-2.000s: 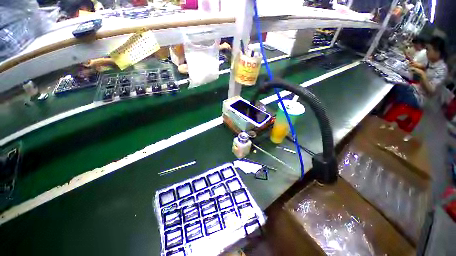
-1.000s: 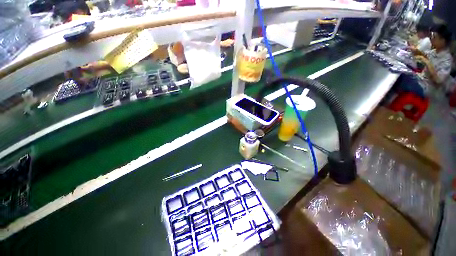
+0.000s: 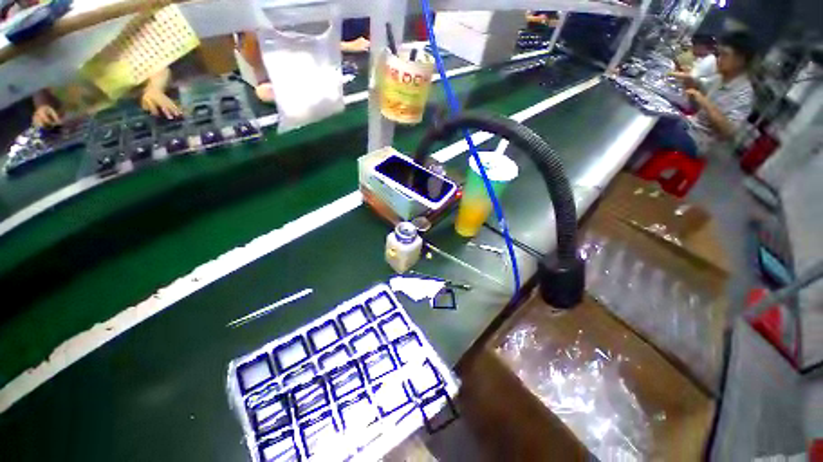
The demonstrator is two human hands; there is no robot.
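Neither of my hands shows clearly in the head view. A white lens tray (image 3: 365,347) with a grid of square pockets lies nearest me on the dark green bench, cut off by the bottom edge. Many pockets hold black-edged squares. One black-edged frame (image 3: 439,411) sticks out over its lower right corner. A small pale patch at the tray's bottom edge is too cut off to identify. A slim silvery stick (image 3: 271,308) lies behind the tray. A white piece (image 3: 416,288) and a small black-edged frame (image 3: 444,299) lie beyond the tray's right corner.
A pale bottle (image 3: 403,248), boxed phone (image 3: 408,187) and drink cup (image 3: 482,194) stand behind. A black flexible hose (image 3: 555,180) arches at the bench edge. Cartons with clear plastic (image 3: 577,388) are below right. A person's hands (image 3: 161,97) work opposite near a phone tray (image 3: 171,135).
The view has swung, so the bench things sit further left and slightly higher. The black-edged frame at the lens tray's lower right corner now extends beyond its edge. The hands opposite show more clearly.
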